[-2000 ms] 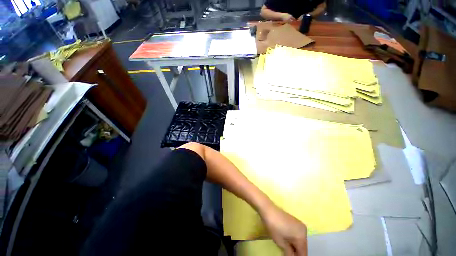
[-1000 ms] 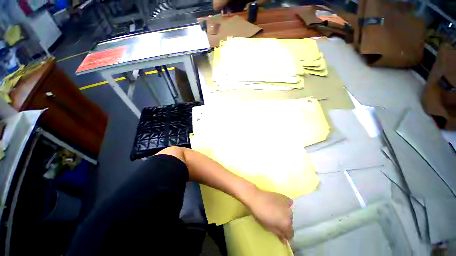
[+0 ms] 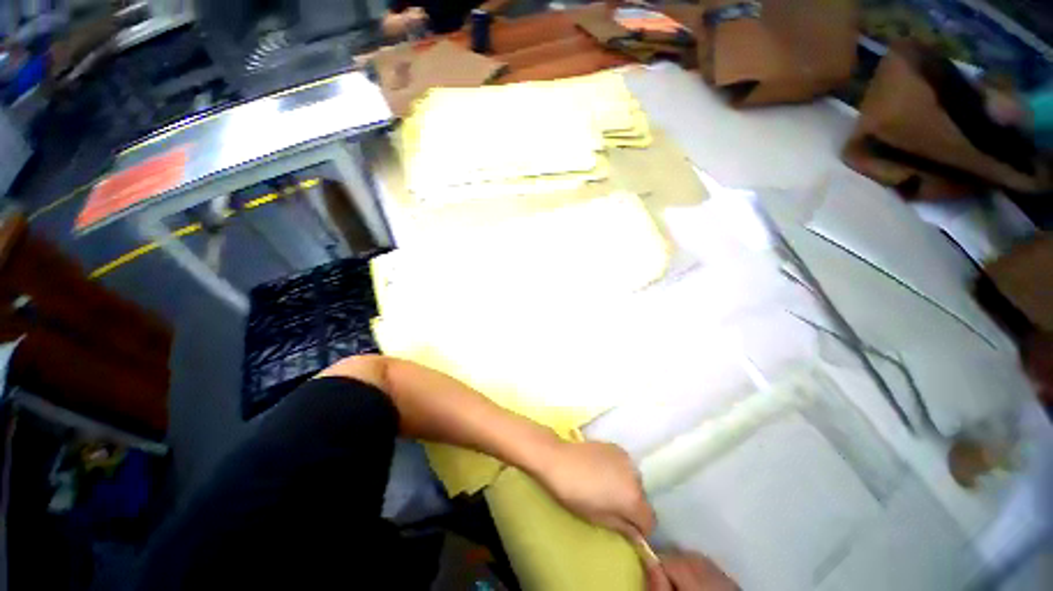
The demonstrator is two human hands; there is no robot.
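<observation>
A yellow lining panel (image 3: 560,537) lies curled at the front, its right edge between my hands. My left hand (image 3: 598,485) comes from the left and pinches the panel's edge with its fingertips. My right hand (image 3: 693,571) is at the bottom edge, mostly cut off, close to the same panel edge; its grip cannot be told. A stack of yellow panels (image 3: 520,300) glares white beyond my left forearm. Another yellow stack (image 3: 497,133) lies behind it.
A pale board with a speckled border (image 3: 727,421) lies right of my hands. Grey-white sheets (image 3: 889,271) and dark cords (image 3: 849,335) lie further right. Brown bag parts (image 3: 779,52) lie at the far side. A black plastic stool (image 3: 306,323) stands left. Another person's hand (image 3: 404,21) shows at the back.
The view has swung right, so the stacks shift left in it. The right hand has come into view at the bottom. The left hand remains at the panel edge.
</observation>
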